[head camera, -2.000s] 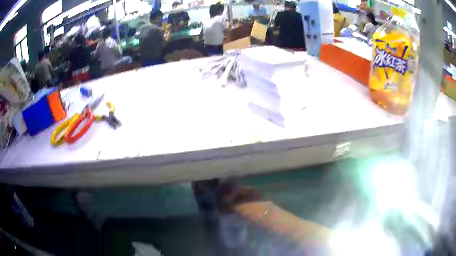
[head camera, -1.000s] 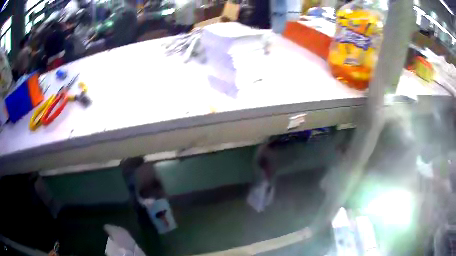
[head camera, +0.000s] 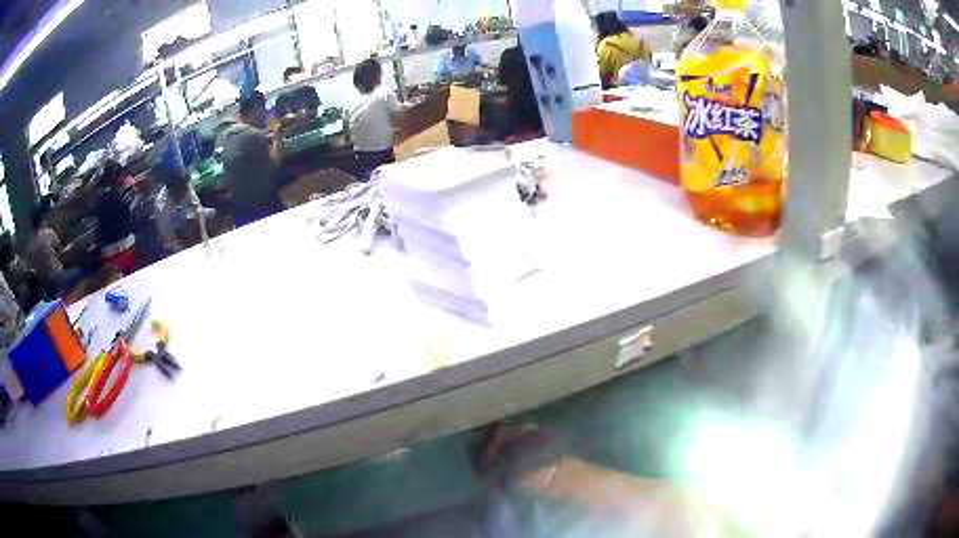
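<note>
My right hand (head camera: 517,452) is blurred over the green conveyor belt (head camera: 410,485), just below the near edge of the white shelf. Its forearm comes in from the lower right, partly lost in a bright glare. A dark shape shows at the fingers, but I cannot tell if it is held. A pale blurred shape lies below the hand, too unclear to name. My left hand is not in view.
The white shelf (head camera: 284,315) holds a leaflet stack (head camera: 436,226), cables (head camera: 352,215), scissors (head camera: 110,376), side cutters (head camera: 160,355), a blue and orange box (head camera: 47,352), an iced tea bottle (head camera: 731,142) and an orange-red carton (head camera: 629,139). A metal post (head camera: 818,126) stands right.
The view has turned and tilted. My right hand and forearm are over the belt, where one second ago they did not show. The open boxes seen on the belt then are not visible now.
</note>
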